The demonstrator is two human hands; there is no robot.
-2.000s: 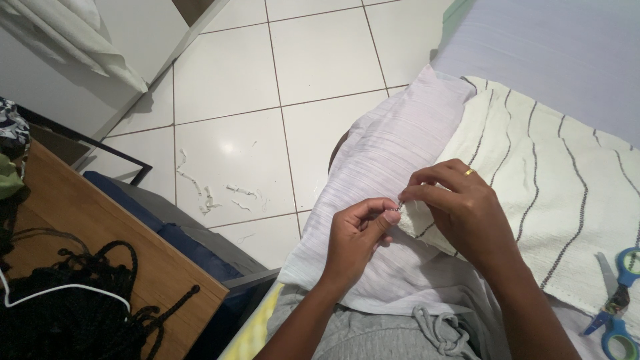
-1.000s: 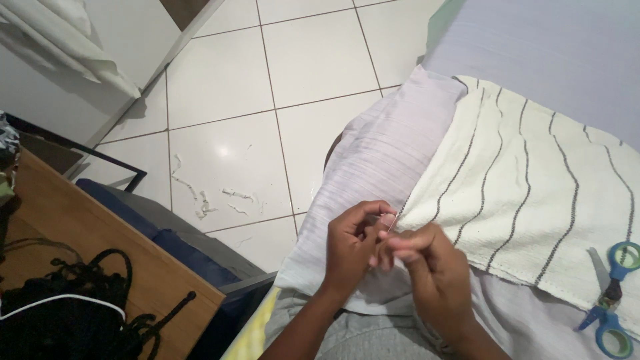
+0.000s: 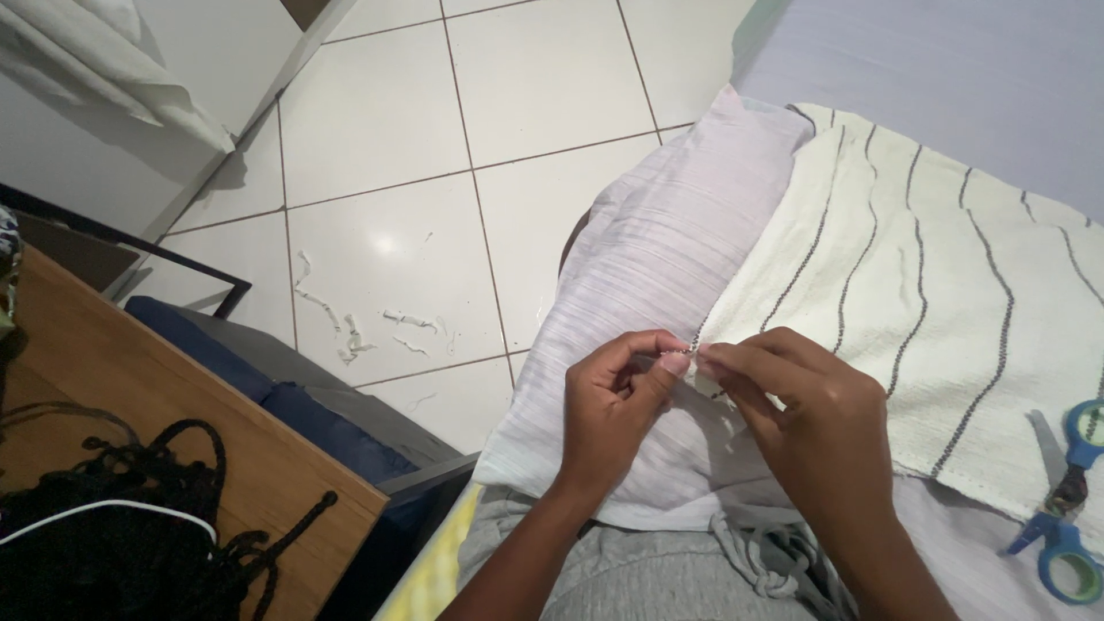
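Note:
A cream woven cloth (image 3: 949,285) with dark wavy stripes lies over a pale lilac pillow (image 3: 655,233) on my lap. Between thumb and index finger, my left hand (image 3: 617,397) pinches the cloth's dark-striped edge near its corner. My right hand (image 3: 798,405) meets it there, its thumb and index fingertips closed on the same edge. Whether a needle or thread is between the fingertips is too small to tell. Blue-and-green handled scissors (image 3: 1069,496) rest at the far right, beside and partly on the cloth.
White scraps (image 3: 410,321) lie on the tiled floor (image 3: 379,190). At lower left, a wooden tabletop (image 3: 285,466) bears black braided cords (image 3: 112,552) and a white cable (image 3: 129,504). A navy fabric item (image 3: 319,423) is beside it. A lilac-covered surface (image 3: 931,69) extends at upper right.
My right hand, blurred and turned inward a second ago, has its fingers stretched toward my left fingertips now. My left hand stays at the cloth's edge.

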